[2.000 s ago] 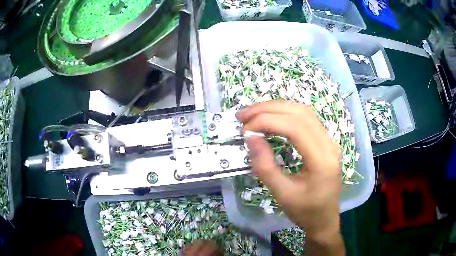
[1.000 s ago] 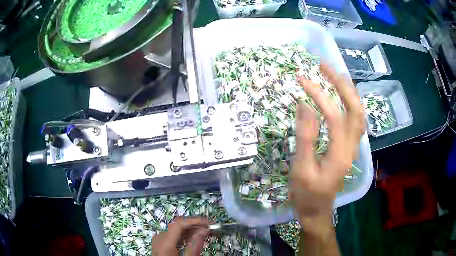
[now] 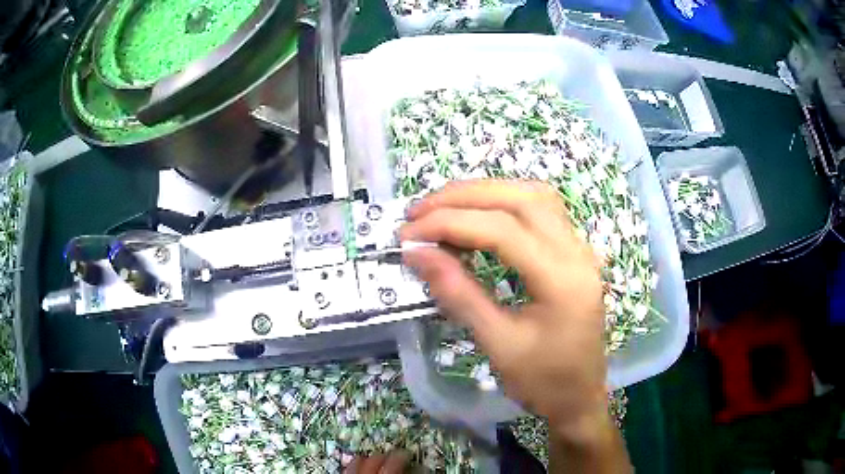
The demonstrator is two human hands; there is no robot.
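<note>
My right hand is at the right end of the silver assembly fixture, thumb and index finger pinched on a small white head of a workpiece. The rest of that piece is hidden by the fingers and fixture. My left hand is cut off by the bottom edge; only blurred fingers show over the lower translucent bin, and whether they hold something is hidden. The large translucent bin, heaped with white-and-green workpieces, lies under and right of my right hand.
The bowl feeder with bright green inside stands upper left, its feed track running down to the fixture. Small clear boxes stand at the right. A long bin lies at the left edge. A red stool is lower right.
My right hand has moved left from over the large bin back to the fixture's right end. My left hand has dropped down towards the bottom edge. The view has shifted slightly.
</note>
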